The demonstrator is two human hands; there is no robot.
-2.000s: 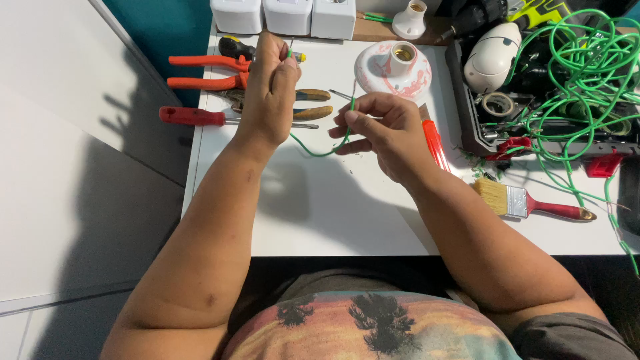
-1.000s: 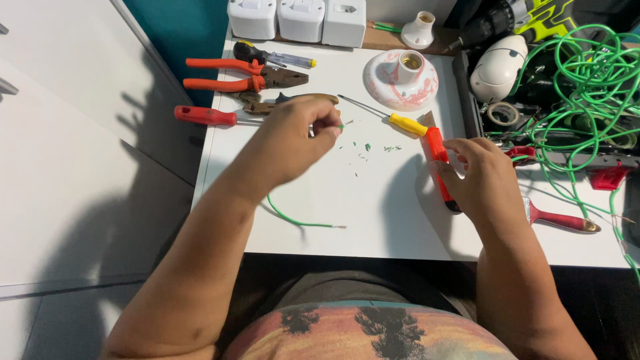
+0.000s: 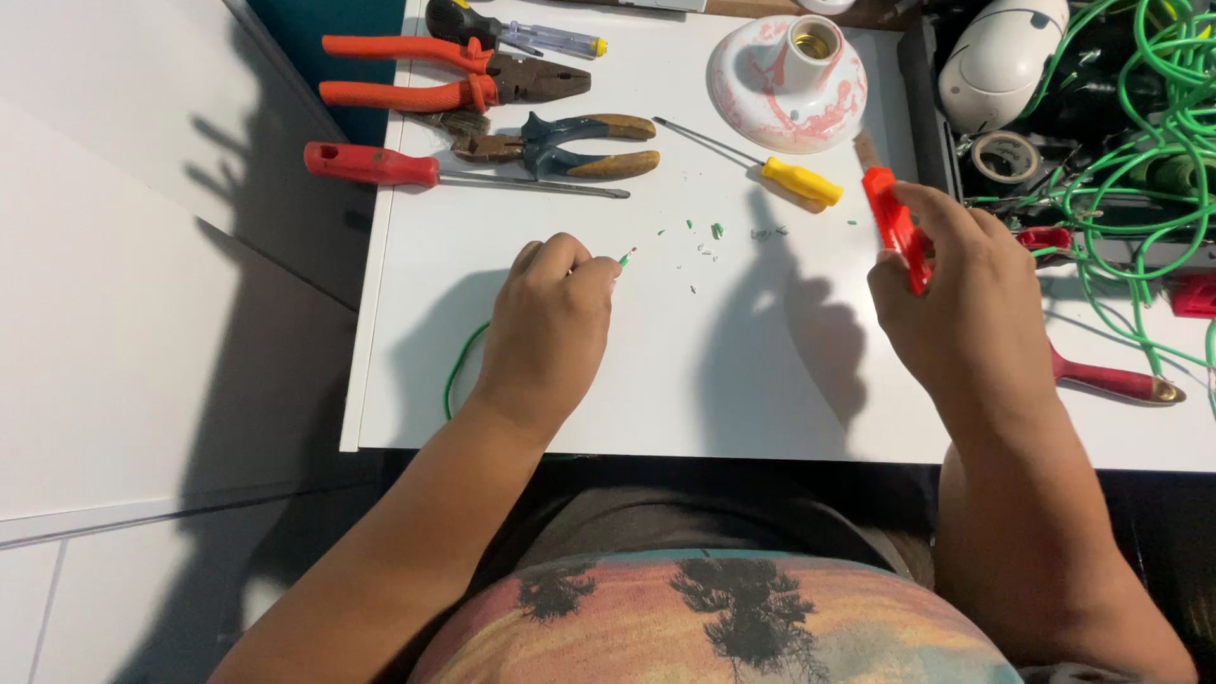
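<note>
My left hand (image 3: 556, 328) pinches a green insulated wire (image 3: 463, 366); its end, with a little bare copper, pokes out past the fingertips, and the rest loops down behind the hand. My right hand (image 3: 969, 285) holds a red-handled utility knife (image 3: 893, 228), its blade pointing up and away. Small green insulation scraps (image 3: 717, 231) lie on the white tabletop between the hands. Beyond them rest a yellow-handled screwdriver (image 3: 801, 182) and a white lamp holder (image 3: 788, 85) with red smears on its round base.
Orange-handled combination pliers (image 3: 418, 95), a second pair of pliers (image 3: 594, 147), a red screwdriver (image 3: 375, 164) and a clear-handled screwdriver (image 3: 556, 40) lie at the back left. At right, a black toolbox (image 3: 936, 123) holds coiled green wire (image 3: 1130, 190) and tape (image 3: 1005, 157); a brush's red handle (image 3: 1116, 375) lies below.
My right hand, earlier at the green wire, reached the red knife on the table and now holds it raised. The left hand keeps the wire. The view has shifted closer.
</note>
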